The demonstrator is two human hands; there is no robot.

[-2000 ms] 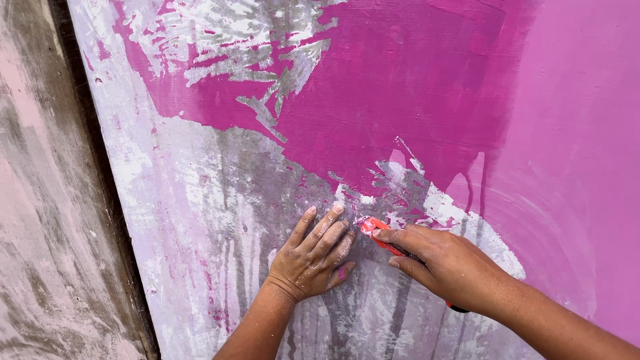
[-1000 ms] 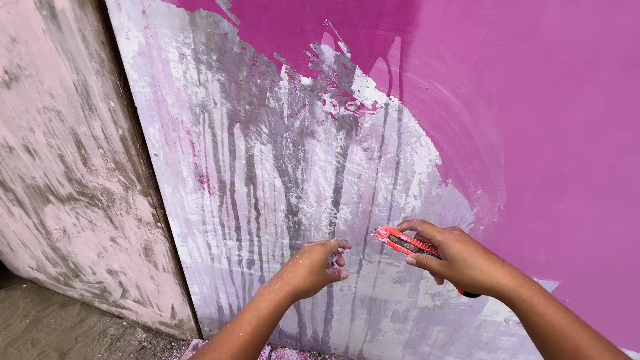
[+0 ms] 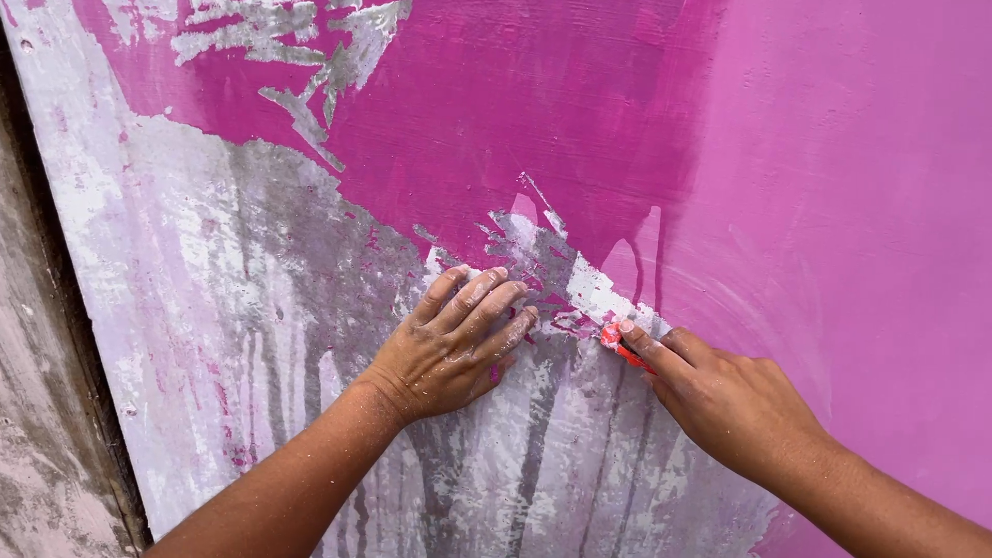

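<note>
A wall panel with magenta paint [image 3: 496, 116] over its upper middle and lighter pink on the right fills most of the view. Below the magenta, the paint is off and a grey-white, streaked surface [image 3: 294, 232] shows. My left hand [image 3: 465, 341] rests on the panel at the ragged paint edge, fingers spread, with paint dust on the skin. To its right, my right hand [image 3: 721, 395] grips a red-orange handheld scraper or cutter [image 3: 620, 341] against the panel, beside a bare whitish strip [image 3: 597, 291]. Its blade is hidden.
A dark vertical gap [image 3: 66, 310] runs down the left side of the panel. Beyond it stands another surface [image 3: 31, 403] with worn pale pink and brown paint. Another scraped patch [image 3: 256, 31] lies at the upper left of the magenta.
One second ago both hands were off the panel, lower down; now the left lies on it and the red tool is against the paint edge. The view has shifted upward.
</note>
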